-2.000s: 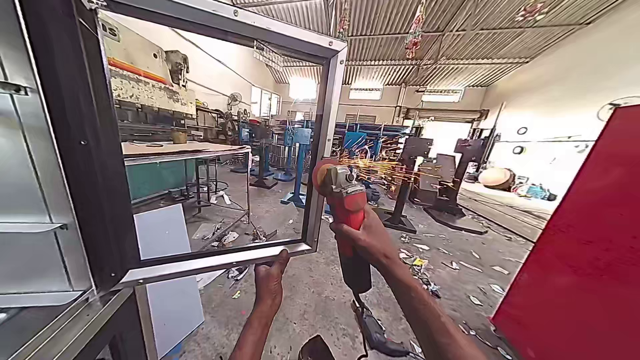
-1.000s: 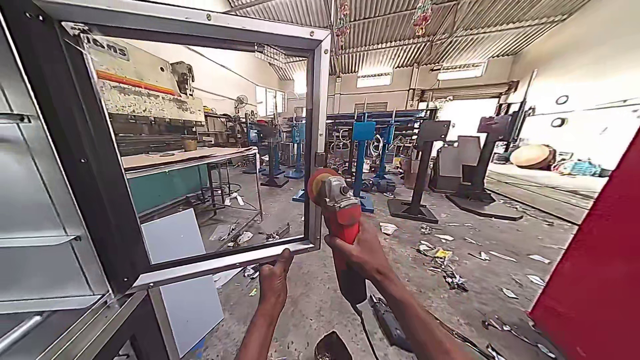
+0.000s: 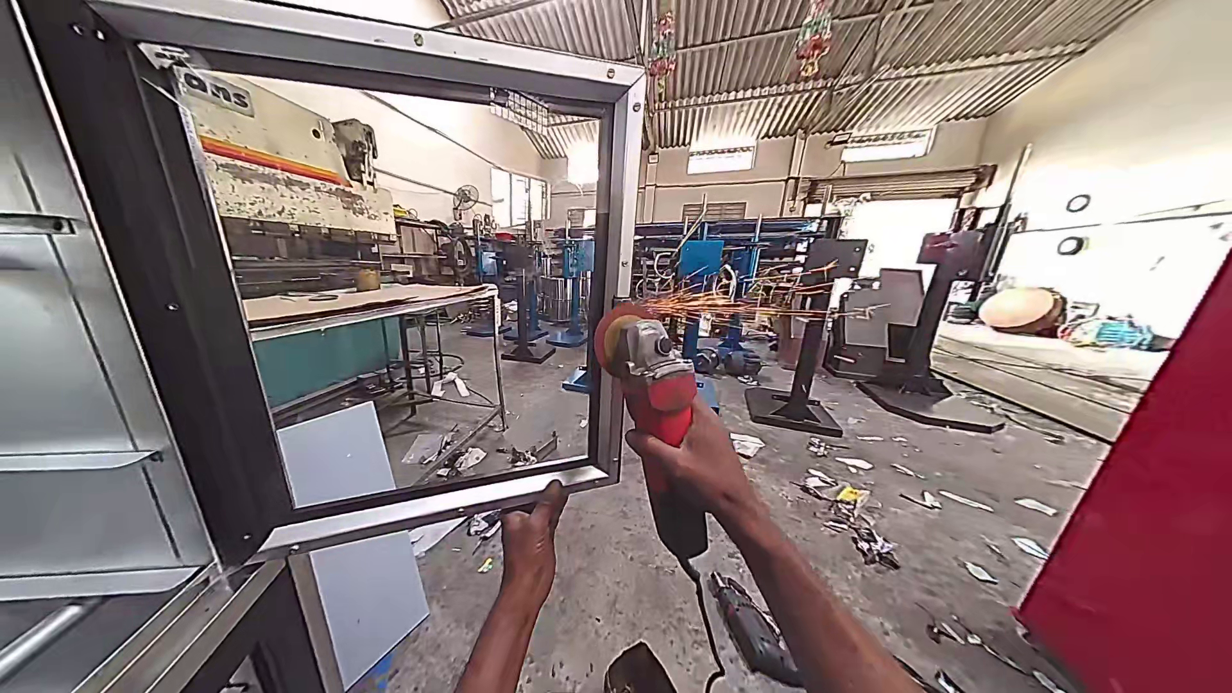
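My right hand [image 3: 695, 460] is closed around the red and black body of an angle grinder [image 3: 664, 385]. Its disc meets the outer right edge of a metal-framed door [image 3: 624, 192] with a see-through pane, and orange sparks [image 3: 712, 306] fly off to the right. My left hand [image 3: 532, 544] grips the door's bottom rail near the lower right corner, thumb on the front face; its other fingers are partly hidden. At the left the door joins a metal cabinet [image 3: 77, 366].
A power tool [image 3: 756, 626] lies on the floor by the grinder's cord [image 3: 710, 616]. Scraps [image 3: 866, 534] litter the concrete. A red panel [image 3: 1145, 481] stands at right, black stands [image 3: 799, 385] behind, and a worktable [image 3: 385, 306] and press machine [image 3: 289, 173] beyond the pane.
Sparks fly at the disc again; they showed two seconds ago but not one second ago. The disc has gone from higher on the door's right edge to somewhat lower. The left hand keeps its hold.
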